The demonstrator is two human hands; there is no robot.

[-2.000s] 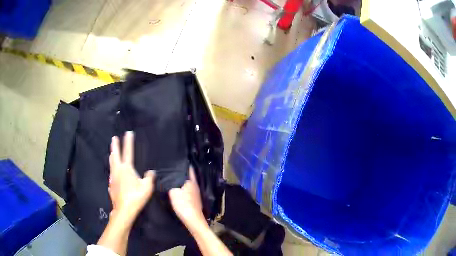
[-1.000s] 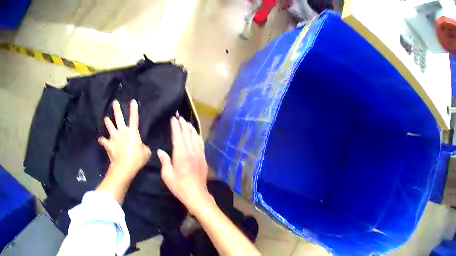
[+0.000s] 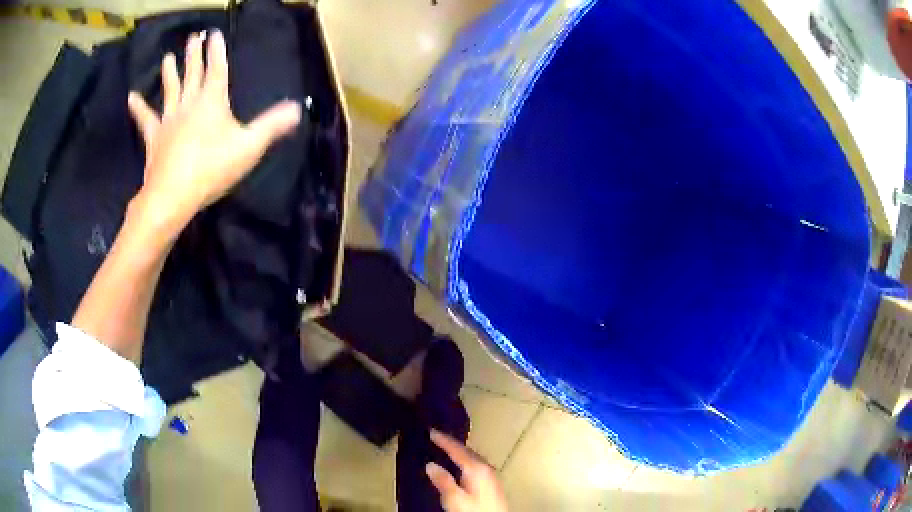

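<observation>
A thick pile of black fabric panels (image 3: 80,190) overlaps and fills an open carton (image 3: 338,150), whose brown right edge shows. My left hand (image 3: 200,135) lies spread on top of the pile, palm down, fingers apart, holding nothing. My right hand (image 3: 468,480) is low at the bottom edge, partly cut off, beside my dark-clothed leg. Its index finger points out and it holds nothing that I can see. More black pieces (image 3: 375,310) lie on the floor between the carton and the blue bin.
A large, deep blue bin (image 3: 650,230) stands open on the right. A pale table edge (image 3: 850,130) runs along the upper right. A small brown carton (image 3: 888,355) is at the far right. Yellow-black tape (image 3: 70,16) marks the floor at the upper left.
My right hand has left the pile and moved down towards the bottom edge. My left hand stays on the pile, fingers still spread. The view has shifted, and more floor and my legs show.
</observation>
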